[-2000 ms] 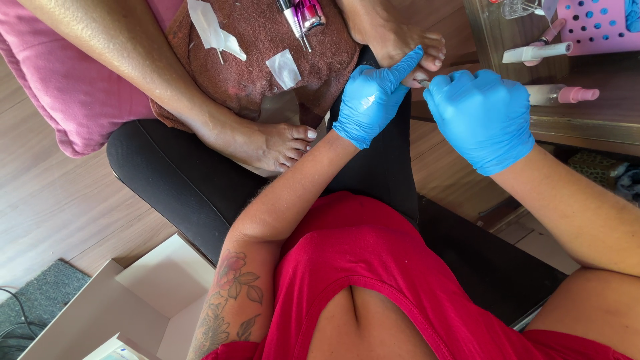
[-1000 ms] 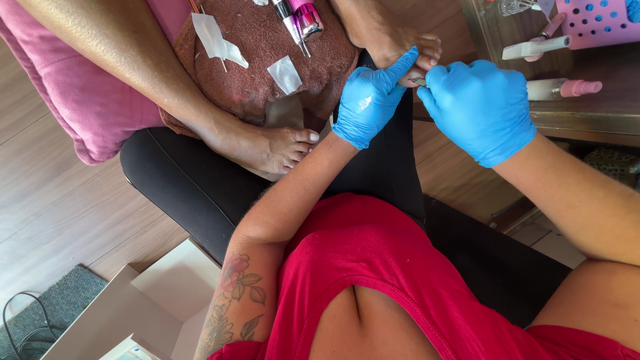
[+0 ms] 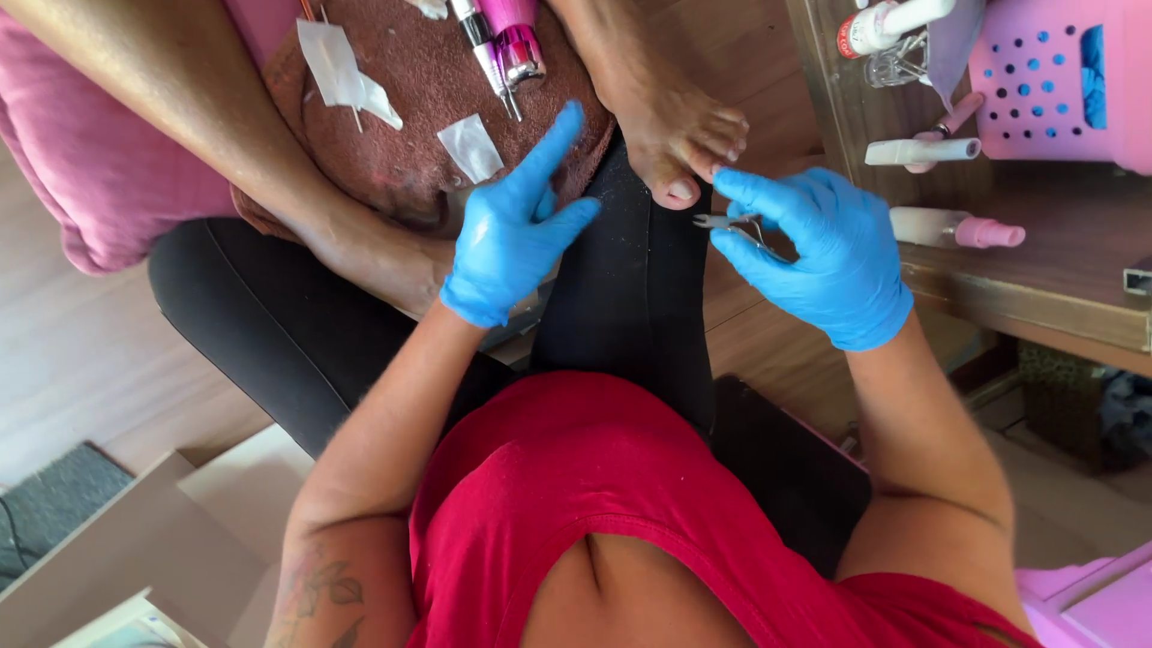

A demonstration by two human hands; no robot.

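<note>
My left hand (image 3: 517, 220), in a blue glove, is raised off the foot with its index finger and thumb spread and nothing in it. My right hand (image 3: 814, 247), also gloved in blue, holds a metal cuticle nipper (image 3: 742, 227), jaws pointing left, just below the big toe. Its index fingertip touches or nearly touches the toes of another person's foot (image 3: 670, 126), which rests by my black-clad knee. The person's other foot (image 3: 396, 261) lies left of my left hand and is partly hidden by it.
A brown towel (image 3: 396, 162) bears a nail drill handpiece (image 3: 486, 54), a pink metallic device (image 3: 515, 45) and white pieces (image 3: 470, 148). On the wooden table (image 3: 1062, 211) at right are a pink perforated basket (image 3: 1035, 108), a spray bottle (image 3: 954, 228) and a white tube (image 3: 922, 151).
My left hand has let go of the foot and moved away to the left. My right hand has drawn slightly back from the big toe, and the nipper now shows clearly.
</note>
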